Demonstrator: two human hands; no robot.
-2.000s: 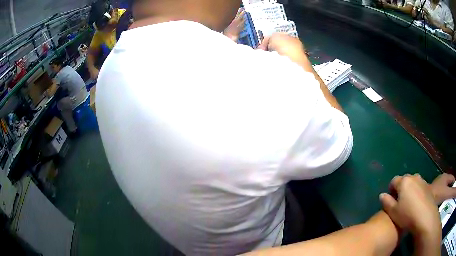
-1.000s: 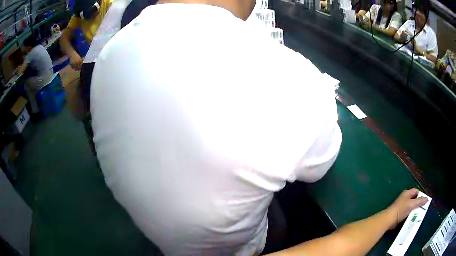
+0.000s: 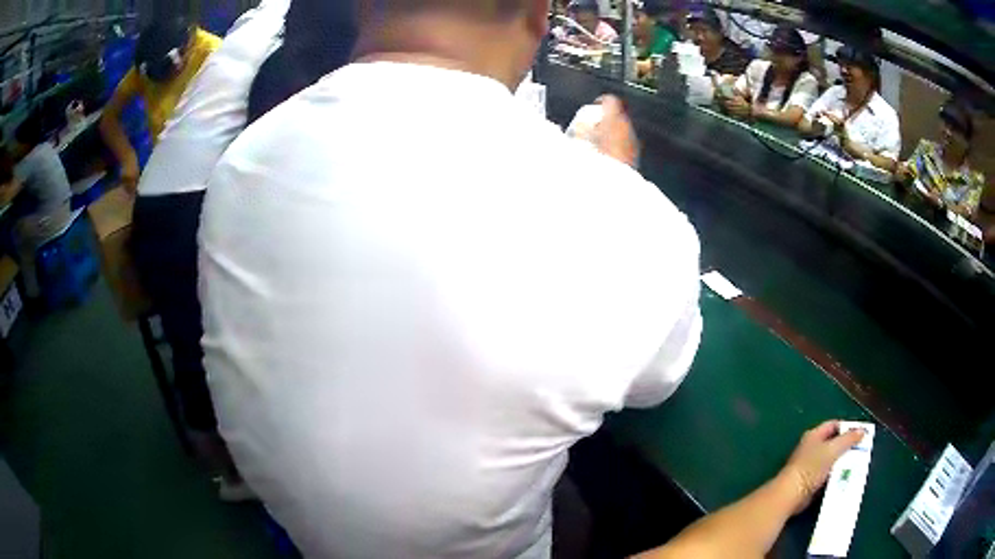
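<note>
A long white product box [image 3: 838, 504] with a small green picture lies on the green bench at the lower right. My left hand [image 3: 818, 456] is on its upper end, with fingers over the top edge. A white stack of cartons with short dark marks [image 3: 934, 500] stands to the right of it. Part of a bluish box [image 3: 974, 526] is cut off at the right edge. My right hand is not in the picture.
A neighbour in a white T-shirt [image 3: 436, 306] fills the middle, close on the left. A white slip [image 3: 720, 285] lies near the bench edge [image 3: 829, 371]. The dark conveyor [image 3: 742, 229] runs beyond, with several seated workers opposite.
Two hands were together at the lower right; now only my left hand shows, on the white box. The view has turned right, showing more workers opposite. The neighbour's hand is raised above the belt.
</note>
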